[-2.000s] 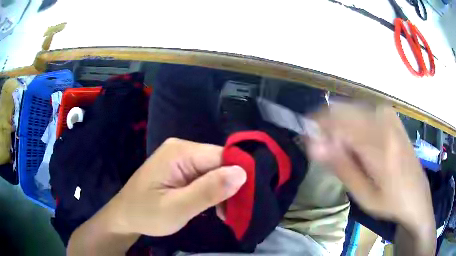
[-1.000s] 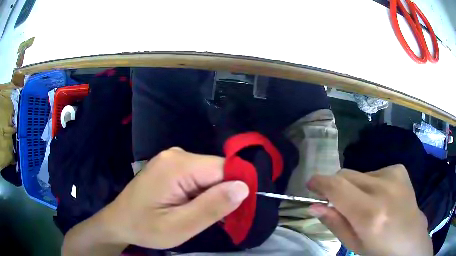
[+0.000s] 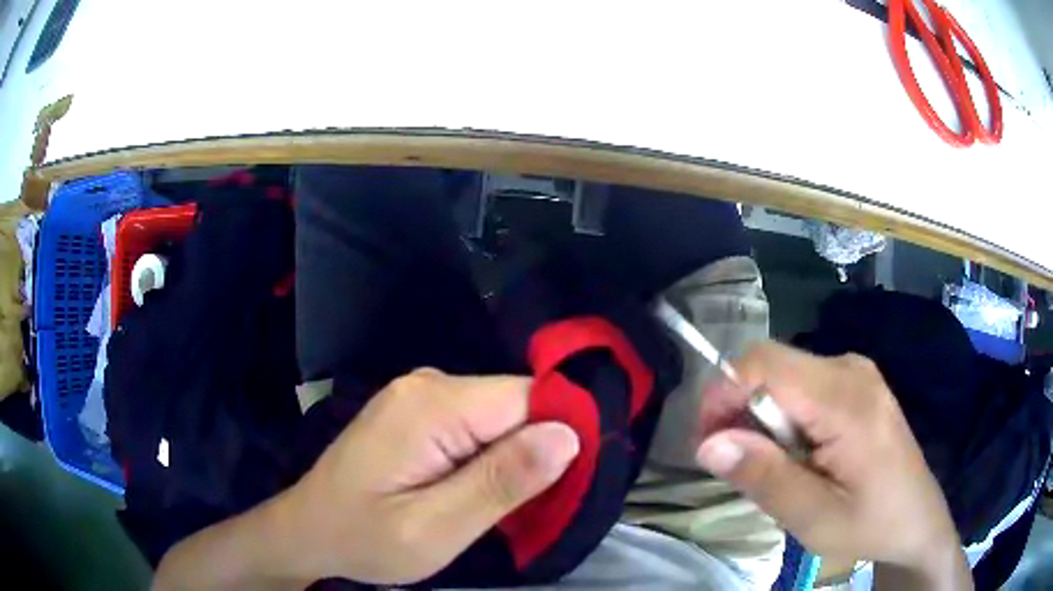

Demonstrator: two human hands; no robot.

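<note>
My left hand pinches the red trim between thumb and fingers over my lap. The trim curves up and over in a loop, joined to the black garment body. My right hand is to the right of it and holds a thin metal needle tool. The tool's shaft points up and left, its tip apart from the red trim, in front of the dark cloth. Its hooked end, if any, is too small to tell.
A white table with a wooden edge crosses the top. Red-handled scissors lie on it at right. A blue basket and a red basket stand at left, with a dark garment pile over the red one. Another dark heap is at right.
A second ago the tool pointed left with its tip at the red trim. Now it is off the trim and tilted up-left. My left hand still pinches the trim, slightly shifted.
</note>
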